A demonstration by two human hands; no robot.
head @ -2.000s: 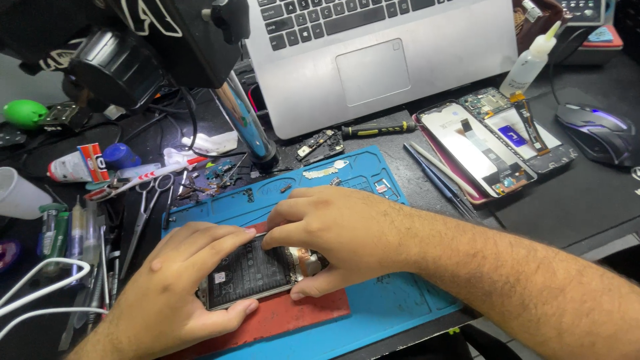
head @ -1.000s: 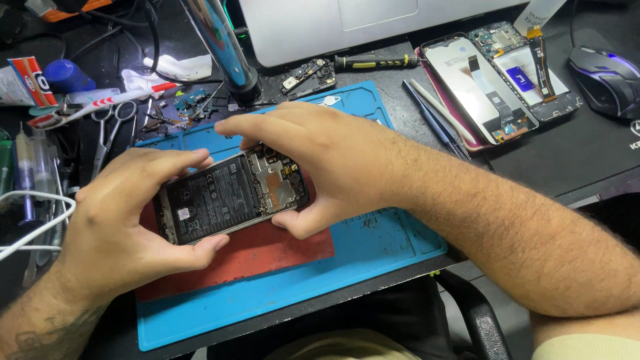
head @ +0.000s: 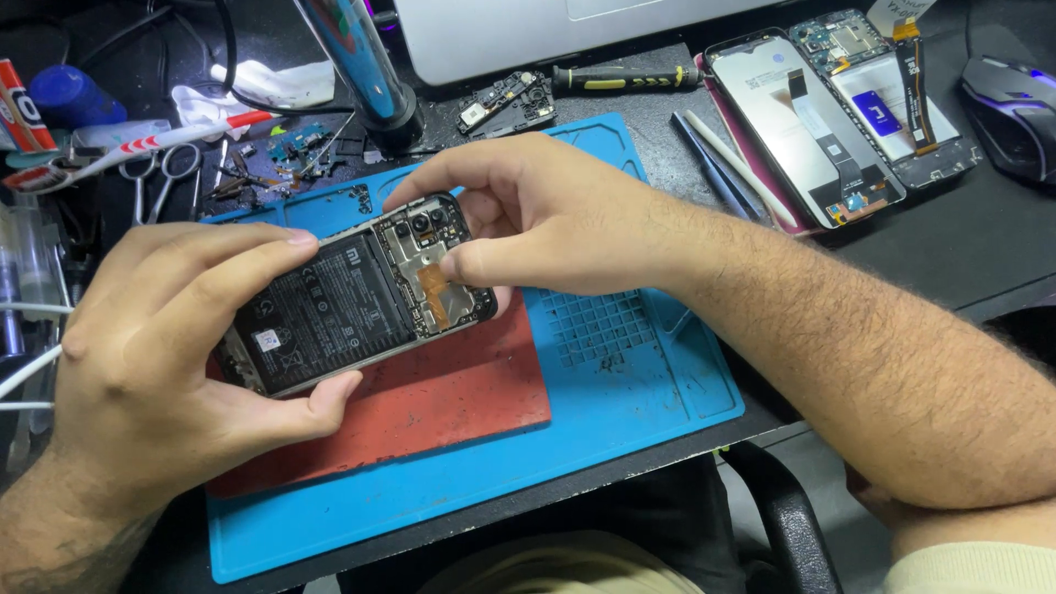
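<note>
An opened Xiaomi smartphone (head: 330,305), its black battery and circuit board bare, is held tilted above a red pad (head: 462,396) on a blue silicone repair mat (head: 643,412). My left hand (head: 181,346) grips its lower end, fingers along the top edge and thumb along the bottom edge. My right hand (head: 544,214) holds the camera end, the thumb resting on the board by a strip of orange tape and the fingers partly hidden behind the phone.
Behind the mat lie a screwdriver (head: 627,78), phone parts (head: 507,103) and a metal post (head: 355,66). Tweezers (head: 718,165) and a disassembled phone (head: 808,124) are at right, near a mouse (head: 1011,115). Scissors (head: 161,177) and a toothbrush (head: 148,147) lie at left.
My right hand, which covered the phone's camera end two seconds ago, has shifted so that the board shows. The phone is lifted and tilted. The view has moved down.
</note>
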